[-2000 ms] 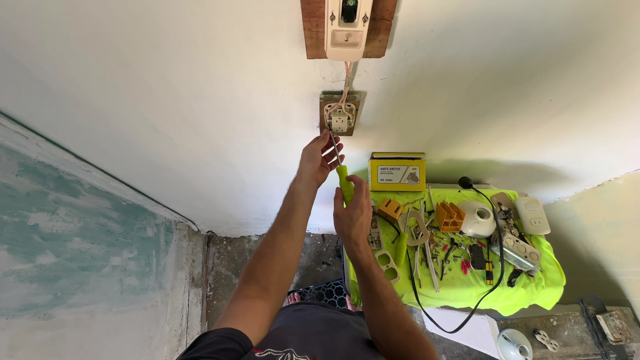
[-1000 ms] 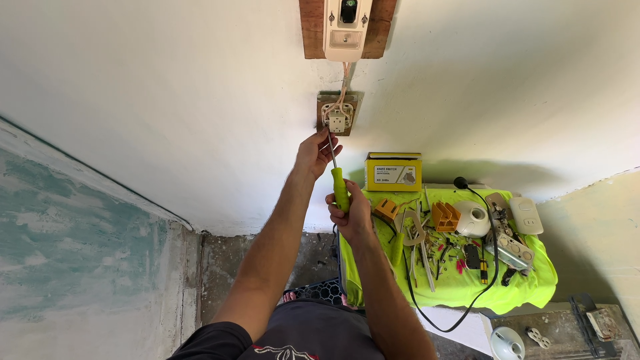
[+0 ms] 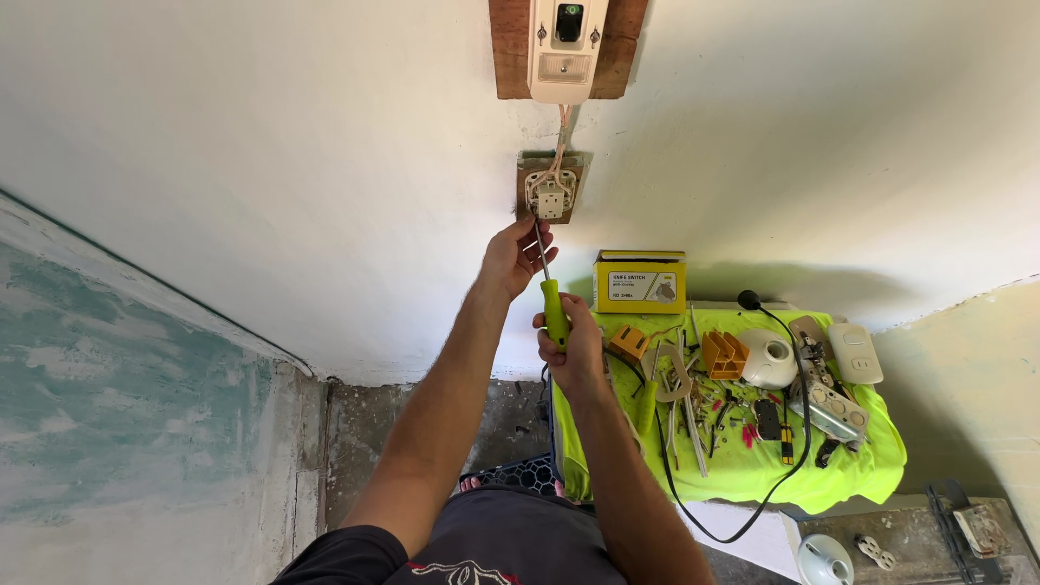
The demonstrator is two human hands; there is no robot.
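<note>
A white electrical outlet (image 3: 551,203) without a cover sits on a wooden block (image 3: 524,185) on the wall, with light-coloured wires running up from it to a breaker enclosure (image 3: 565,68) on a wooden board. My right hand (image 3: 573,333) is closed around the yellow-green handle of a screwdriver (image 3: 555,315). Its shaft points up to the outlet's lower left side; the tip's exact contact cannot be made out. My left hand (image 3: 516,256) is just below the outlet, its thumb and fingertips near the upper shaft and the outlet's lower edge. Whether they grip anything is hidden.
At right, a bright yellow-green cloth (image 3: 735,475) covers a surface bearing a second screwdriver (image 3: 647,406), metal strips, small parts and a white lamp holder (image 3: 765,357). A yellow box (image 3: 639,284) stands behind them. A black cord (image 3: 804,406) loops over the cloth's edge.
My right hand has shifted its grip on the screwdriver handle, with the fingers now wrapped lower around it. My left hand stays by the outlet.
</note>
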